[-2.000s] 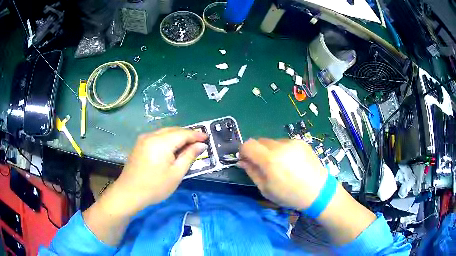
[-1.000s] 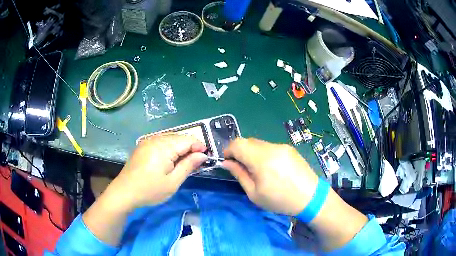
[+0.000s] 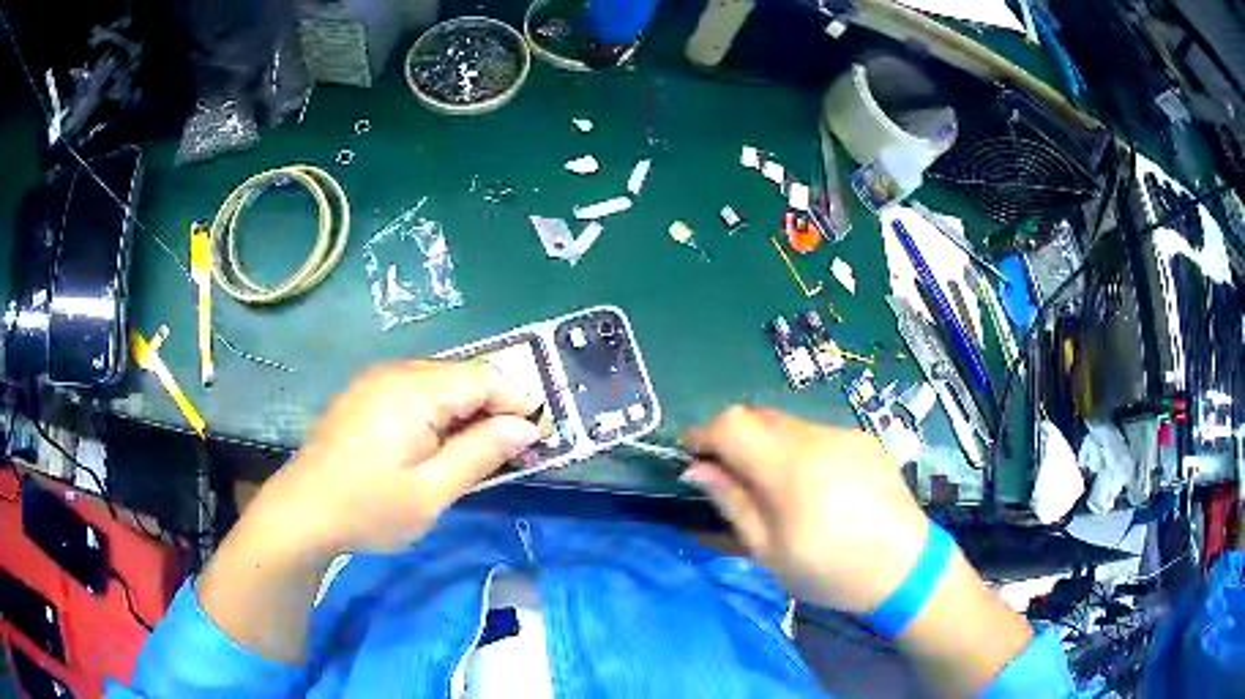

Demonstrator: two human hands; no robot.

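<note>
The phone housing [image 3: 606, 369], with a silver-white rounded frame and a dark camera area at its right end, lies tilted at the mat's near edge. My left hand [image 3: 410, 444] grips its left part, with thumb and index finger over the pale inside; the fingers hide that end. My right hand [image 3: 806, 498] is right of the housing and pinches thin metal tweezers [image 3: 658, 448]. Their tip reaches the lower right of the camera area; whether it touches is too small to tell.
Small phone parts [image 3: 806, 348] lie right of the housing. A clear plastic bag [image 3: 412, 268], tape roll [image 3: 280, 235], yellow-handled tools [image 3: 202, 303], white scraps [image 3: 557, 236] and a screw tin [image 3: 468, 64] lie beyond. A blue pen-like tool [image 3: 939, 298] and black fan [image 3: 1017, 178] are right.
My right hand has moved right, off the camera area, uncovering it and the tweezers. My left hand stays on the housing. The whole view has shifted slightly.
</note>
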